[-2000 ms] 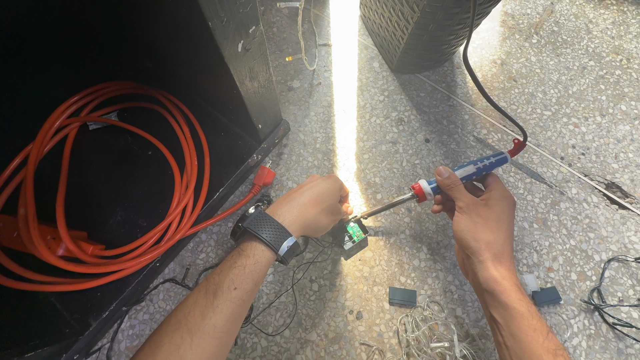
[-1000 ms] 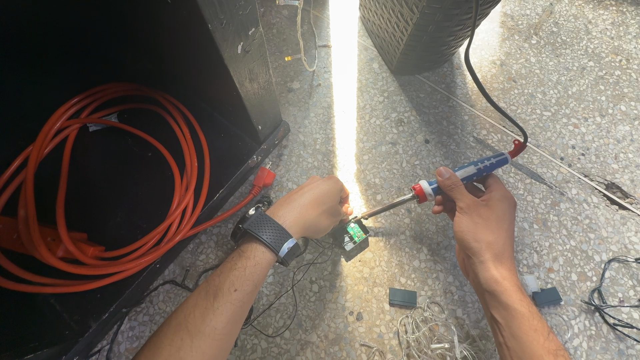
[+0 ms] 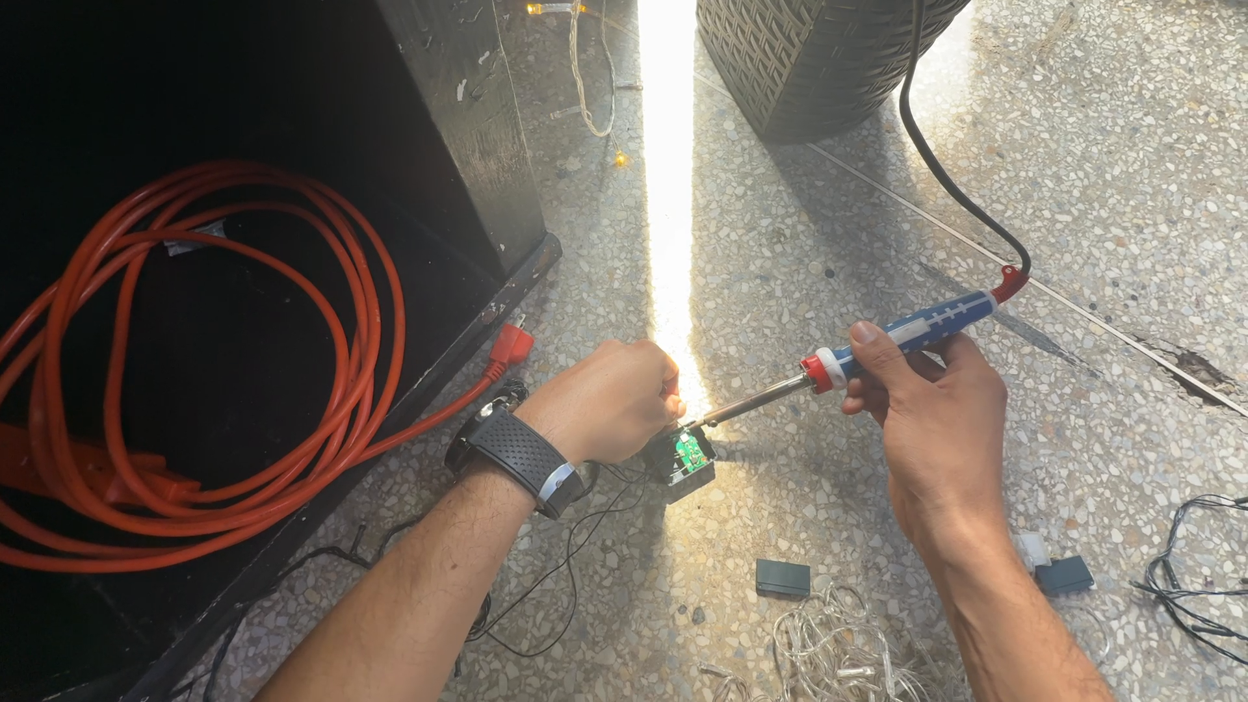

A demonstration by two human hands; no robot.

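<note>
My right hand (image 3: 926, 409) holds a soldering iron (image 3: 907, 331) by its blue, white and red handle. The iron's metal tip points left and meets the upper edge of a small green circuit board (image 3: 690, 453). That board sits in an open black plastic case (image 3: 692, 486) on the floor. My left hand (image 3: 619, 400), with a black-strapped watch (image 3: 517, 453) on the wrist, is at the case's upper left. Its fingertips are pinched together close to the tip; what is between them is hidden. Thin black wires (image 3: 570, 575) run from near the case under my left forearm.
An orange extension cord (image 3: 375, 390) lies coiled in a black cabinet (image 3: 468, 127), its plug (image 3: 510, 346) on the terrazzo floor. A woven planter (image 3: 809, 58) stands at the top. Below are a dark plastic box (image 3: 783, 578), clear string lights (image 3: 838, 648) and, right, black wires (image 3: 1185, 585).
</note>
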